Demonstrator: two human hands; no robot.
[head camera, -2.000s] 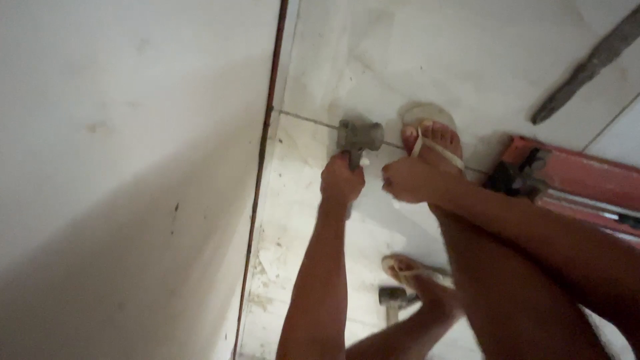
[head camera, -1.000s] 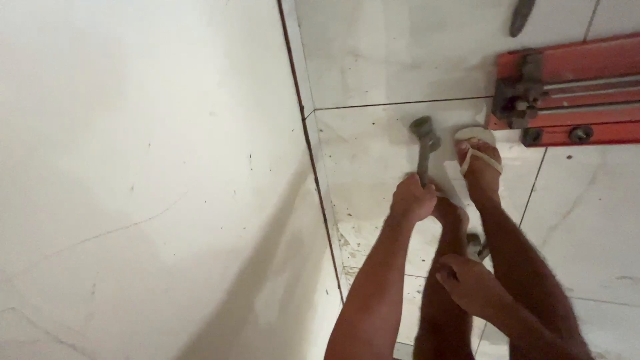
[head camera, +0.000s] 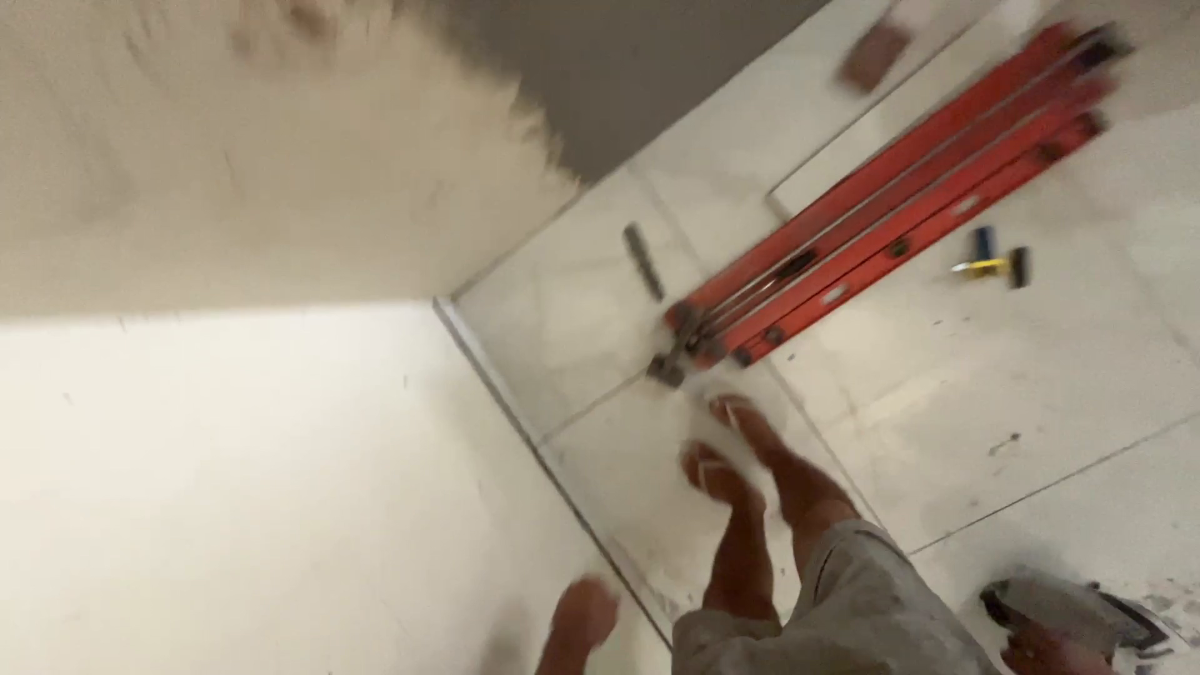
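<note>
My left hand (head camera: 583, 614) is at the bottom, in front of the pale wall beside the floor joint; it is blurred, its fingers cannot be made out, and no tool shows in it. At the lower right corner my right hand (head camera: 1050, 649) is partly cut off by the edge, against or beside a grey object with dark edges (head camera: 1069, 609). Whether it grips that object is unclear. A red manual tile cutter (head camera: 900, 206) lies on the floor beyond my feet, with a dark metal piece (head camera: 666, 369) at its near end.
A dark narrow bar (head camera: 643, 261) lies left of the cutter. To its right is a yellow and blue tool (head camera: 986, 265). A reddish-brown block (head camera: 874, 58) lies farther back. The wall (head camera: 281, 487) fills the left, and my sandalled feet (head camera: 717, 469) stand near the cutter.
The view has swung widely. My left hand held a mallet in the earlier frames; it now shows low beside the wall with no mallet visible. My hands are now far apart.
</note>
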